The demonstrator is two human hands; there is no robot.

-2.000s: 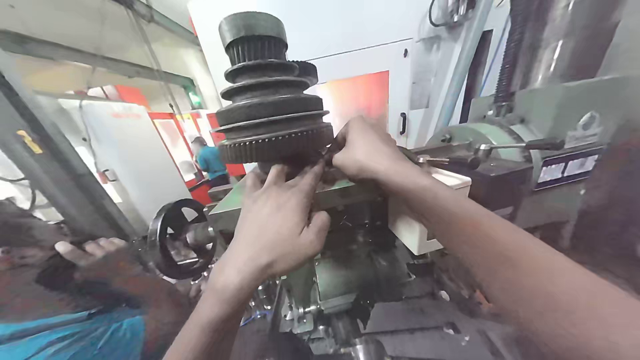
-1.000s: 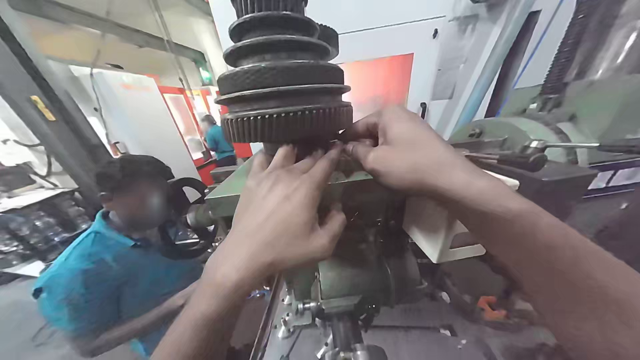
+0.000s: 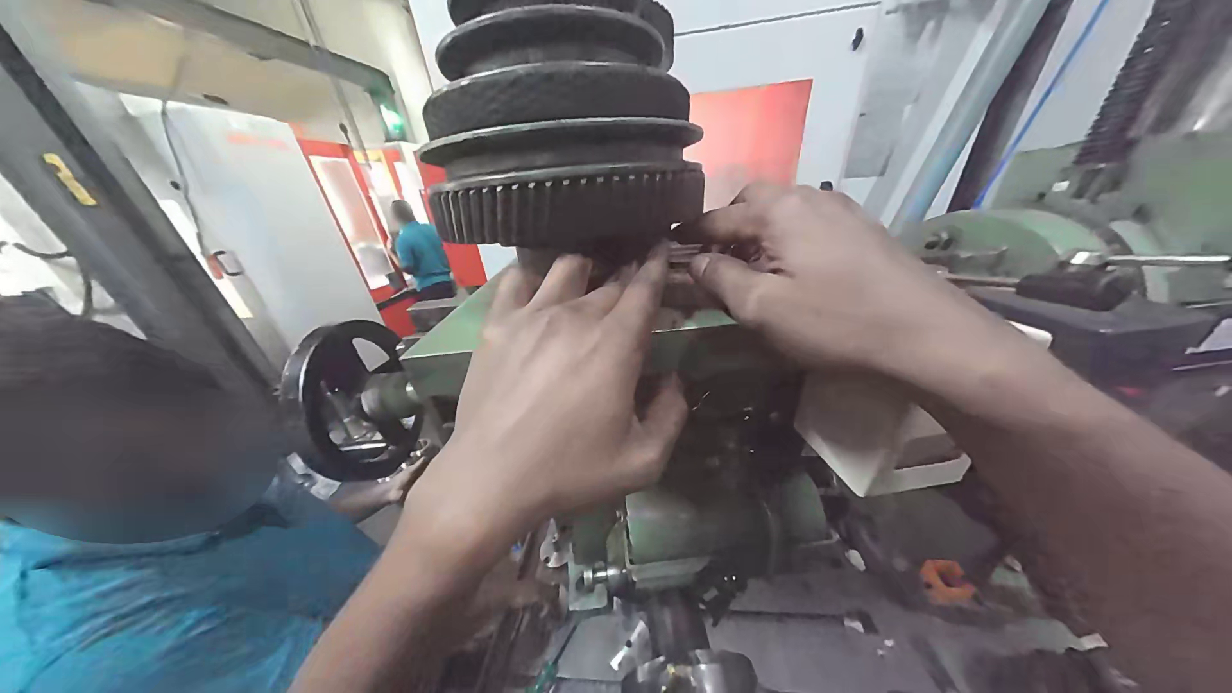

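A dark stepped pulley (image 3: 558, 106) with a toothed gear (image 3: 568, 207) at its bottom stands over a green machine housing (image 3: 448, 332). My left hand (image 3: 577, 385) lies palm down under the gear's front, its fingertips at the dark shaft area below the teeth; the gear partly hides them. On the gear's right side, my right hand (image 3: 789, 260) has its thumb and forefinger close together at a small dark part. Whether it grips that part is unclear, as the fingers cover it.
A black handwheel (image 3: 351, 399) sticks out at the left, beside a co-worker in a blue shirt (image 3: 173, 606). Another person (image 3: 422, 255) stands farther back. A white box (image 3: 876, 433) hangs below my right forearm. Green machinery (image 3: 1020, 241) with a lever is at the right; an orange part (image 3: 948, 581) lies low.
The view has moved closer to the gear. Both hands stay at the gear's underside. The co-worker at the left has shifted, with a hand now visible near the handwheel.
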